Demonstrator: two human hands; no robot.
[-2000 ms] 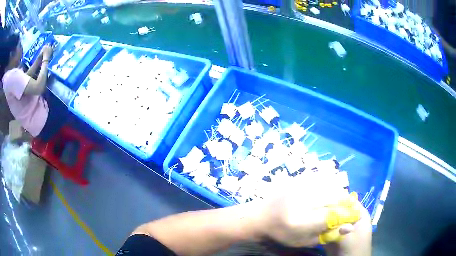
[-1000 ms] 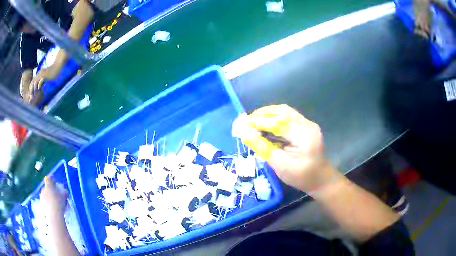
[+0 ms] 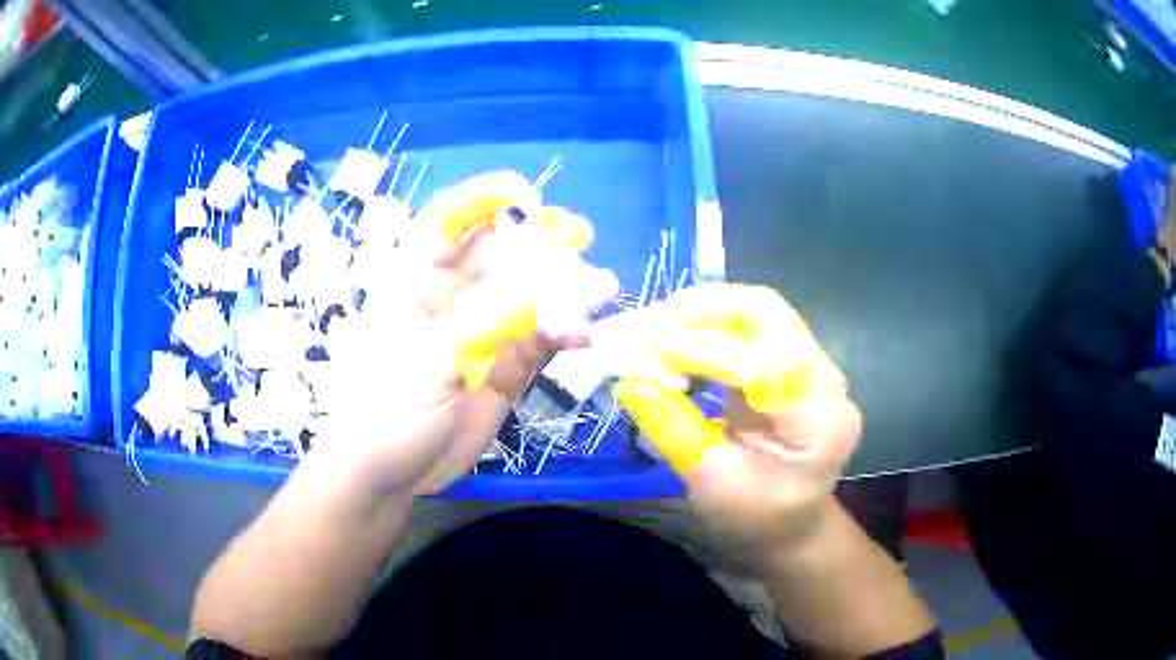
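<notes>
The blue parts bin (image 3: 708,155) is in front of me, heaped with white wired units (image 3: 271,335) that have dark ends and thin leads. My left hand (image 3: 471,342), with yellow finger cots, is over the bin, its fingers curled on an overexposed white housing (image 3: 568,286). My right hand (image 3: 754,419), also in yellow cots, is just to the right and pinches a white wired unit (image 3: 622,351) between thumb and fingers. The two pieces are close together. Glare hides their exact outlines and whether they touch.
The second blue bin (image 3: 101,258), with small pale pieces, is at the left. The green conveyor (image 3: 426,13) runs behind a pale rail (image 3: 903,93). The dark worktop (image 3: 877,258) is on the right. A person in dark clothing (image 3: 1083,387) is at the far right.
My left hand has come from the housing bin to beside my right hand. My right hand keeps its pinch on the unit. The view has turned, so the parts bin now lies level in front.
</notes>
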